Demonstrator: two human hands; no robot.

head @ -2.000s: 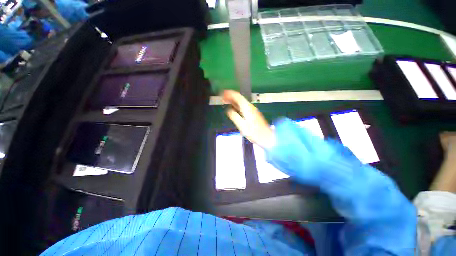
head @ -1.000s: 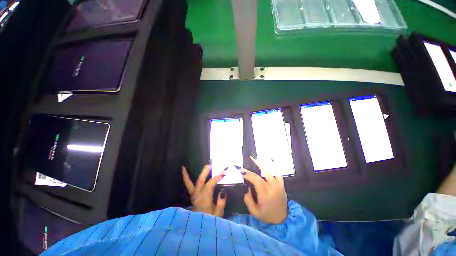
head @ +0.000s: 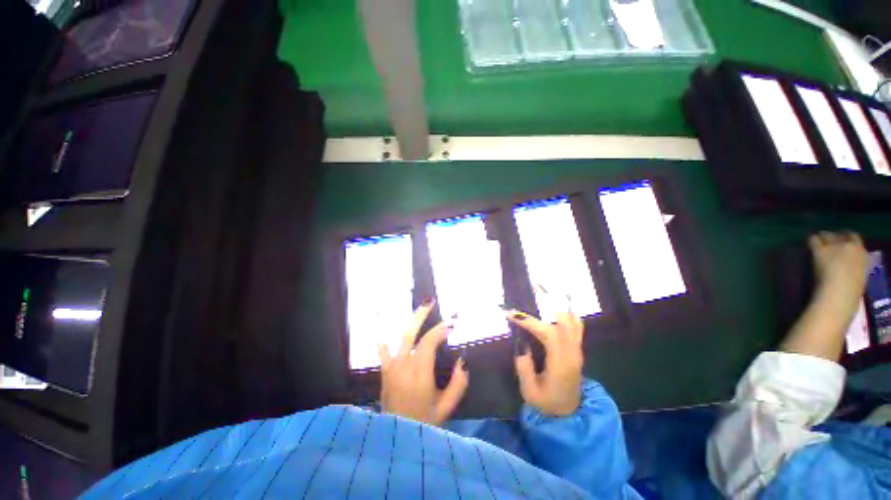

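Several smartphones with white lit screens and blue top bars lie in a row in a black foam tray (head: 614, 332). My left hand (head: 415, 374) is over the lower gap between the leftmost phone (head: 379, 293) and the second phone (head: 465, 273), fingers apart, fingertips at the second phone's lower left. My right hand (head: 555, 363) is at the second phone's lower right edge, with fingers apart and some over the bottom of the third phone (head: 557, 249). The rightmost phone (head: 642, 239) lies untouched. Neither hand holds anything.
A tall black tray stack (head: 210, 215) at the left holds dark-screened phones. Behind are a grey post (head: 396, 78), pale rail (head: 547, 147), green belt (head: 342, 73) and clear blister tray (head: 586, 39). Loaded black trays (head: 728, 146) stand at the right, with a neighbour's hand (head: 838, 269) below.
Both hands have moved from the leftmost phone to the second phone. The view has shifted right, showing more of the neighbour's arm and trays.
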